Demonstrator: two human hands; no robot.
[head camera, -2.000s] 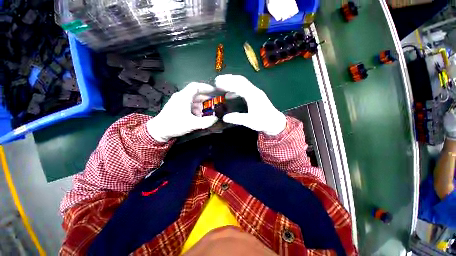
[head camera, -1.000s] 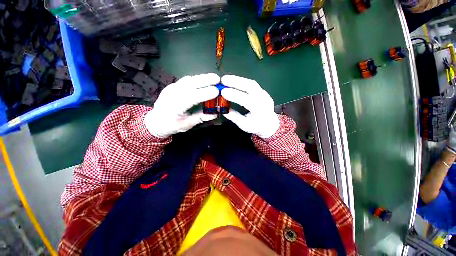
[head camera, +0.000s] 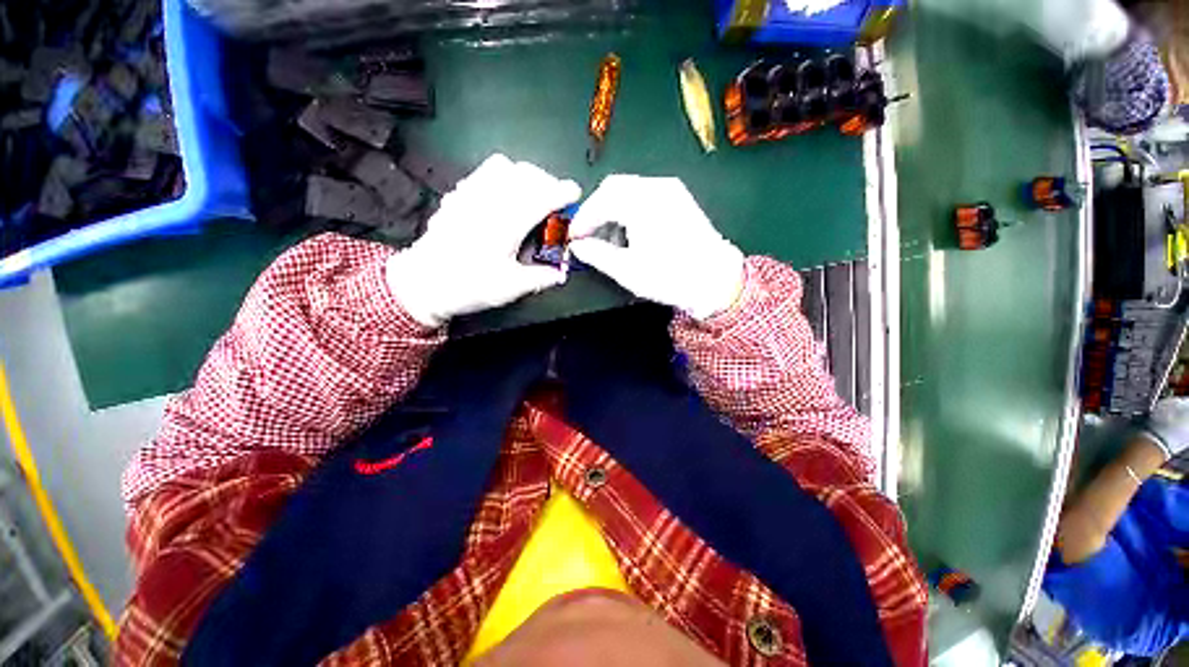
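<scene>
A small unit (head camera: 556, 237), black with orange and some blue, is held in front of my chest over the bench's front edge. My left hand (head camera: 485, 245), in a white glove, grips it from the left with thumb and fingers. My right hand (head camera: 660, 245), also white-gloved, has its thumb and fingertips closed at the unit's right side. Whether a separate small part is between the right fingertips is hidden. The unit's underside is also hidden.
Black housings (head camera: 359, 196) lie piled left, beside a blue bin (head camera: 215, 170). An amber tool (head camera: 602, 98), a pale yellow tool (head camera: 696, 104) and an orange-and-black row (head camera: 798, 102) lie beyond my hands. The green belt (head camera: 971, 352) carries several units. Another person's arm (head camera: 1108, 502) is at right.
The unit has turned in my fingers, and my right fingertips have moved onto its right side. The view has shifted, with the bench things further right. An opposite worker's gloved hand now shows at top right.
</scene>
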